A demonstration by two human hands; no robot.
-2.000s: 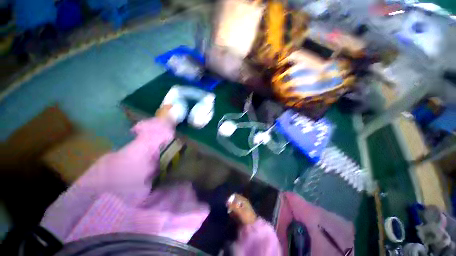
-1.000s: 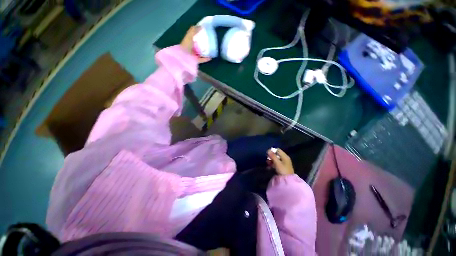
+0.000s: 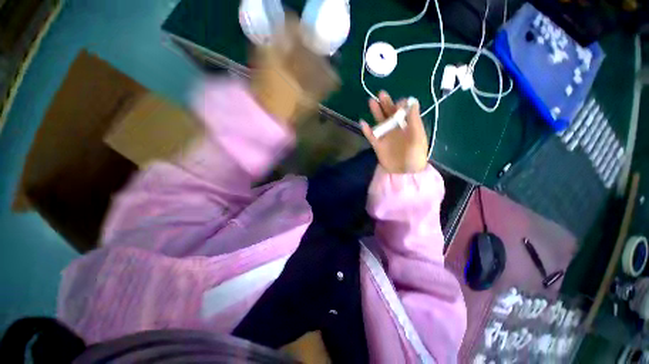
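The white headphones lie at the green bench's near-left part, cut off by the top edge, with two round cups showing. My left hand is strongly blurred just below the cups; whether it holds anything cannot be told. My right hand is palm up over the bench's front edge. Its fingers hold a small white plug-in piece. A thin white cable runs close to it; whether they are joined is unclear. A round white puck and a small white block lie on looped cables beyond my right hand.
A blue tray with white pieces stands at the upper right. A black mouse and a pen lie on the pink mat, with a clear tray of white pieces nearer. A brown carton stands low left.
My left hand has come off the side of the left cup, moving right and nearer me. My right hand has risen from my lap to the cables, turning palm up. The view has shifted.
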